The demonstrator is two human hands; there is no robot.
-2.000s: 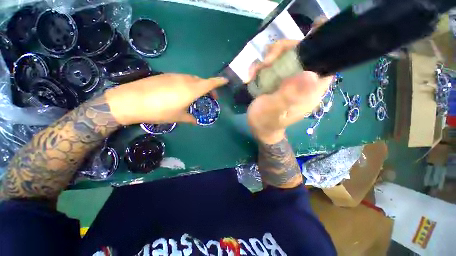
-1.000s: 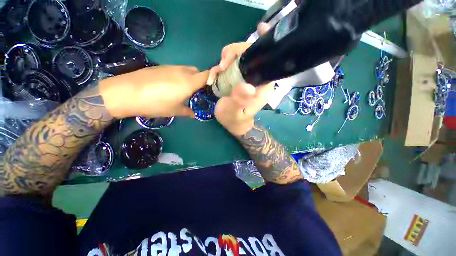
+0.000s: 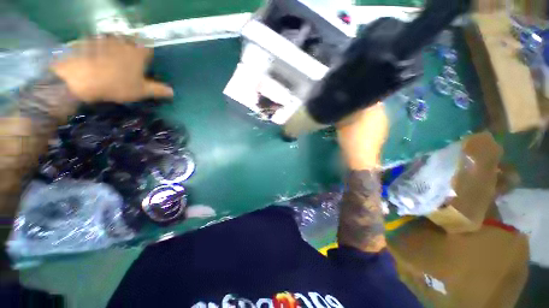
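Observation:
The electric screwdriver (image 3: 361, 75) is a large black cylinder with a beige wrapped grip, tilted beside the screw feeder. My right hand (image 3: 364, 135) is at its lower side; its fingers are hidden behind the tool, so its hold cannot be told. My left hand (image 3: 108, 69) is blurred at the upper left, above the pile of glossy black round housings (image 3: 114, 144); what is under its palm is hidden. A bright-rimmed housing (image 3: 164, 203) lies at the pile's near edge. Blue-and-white circuit boards (image 3: 418, 108) lie at the right.
The white-grey screw feeder (image 3: 283, 66) stands mid-bench, open-topped. Crinkled clear plastic (image 3: 66, 216) lies at the near left. A clear bag (image 3: 424, 180) and open brown cardboard (image 3: 475, 174) are at the right bench edge. A long cardboard box (image 3: 505, 72) stands at the far right.
My left hand has moved from mid-bench to the upper left. The blue-faced unit beside it no longer shows. The screwdriver and my right hand have shifted right, uncovering the feeder. The view has shifted.

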